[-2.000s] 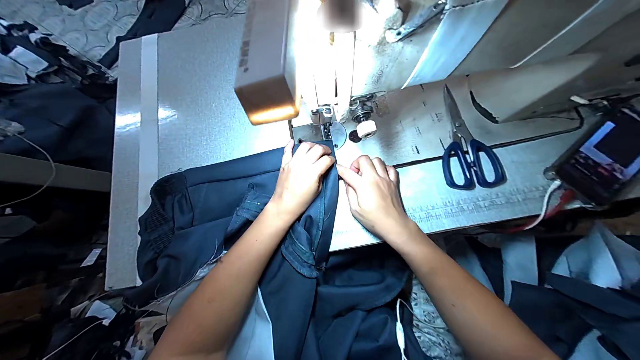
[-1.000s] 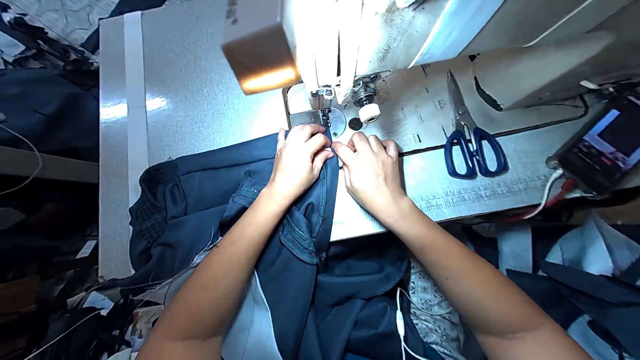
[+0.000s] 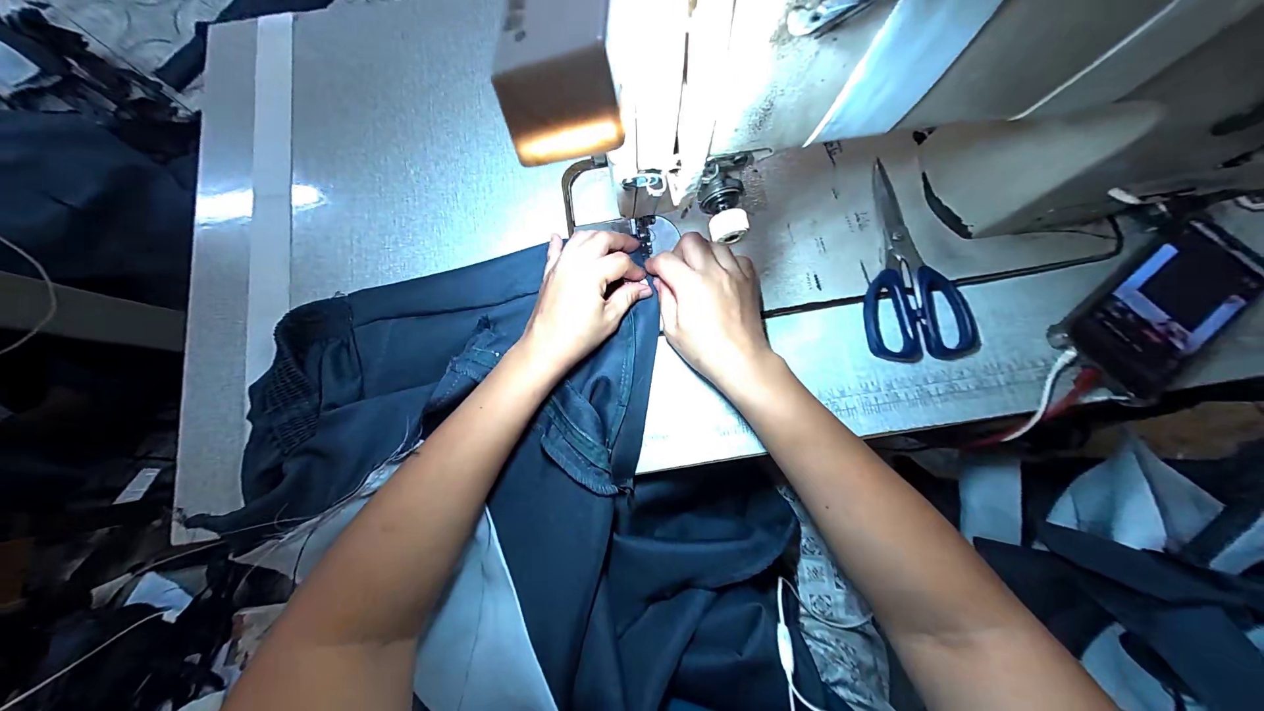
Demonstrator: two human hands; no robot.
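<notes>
A dark navy garment (image 3: 425, 296) lies across the sewing machine bed and hangs over the front edge. Its narrow edge strip runs up to the presser foot (image 3: 644, 235) of the sewing machine (image 3: 780, 89). My left hand (image 3: 585, 296) rests on the cloth just left of the strip, with thumb and fingers pinching it close in front of the foot. At the right side of the strip, my right hand (image 3: 706, 301) grips the same edge with bent fingers. The two hands' fingertips nearly meet. Whether the foot is up or down is hard to tell.
Blue-handled scissors (image 3: 918, 296) lie on the bed to the right, points away from me. Beyond them is a phone (image 3: 1165, 306) with cables plugged in. The machine's lamp housing (image 3: 558, 79) overhangs at upper left. Fabric pieces (image 3: 1136, 573) are heaped at lower right, scraps at left.
The view has shifted somewhat. Both hands stay at the cloth edge in front of the presser foot, and the right fingers now look more curled together than two seconds ago.
</notes>
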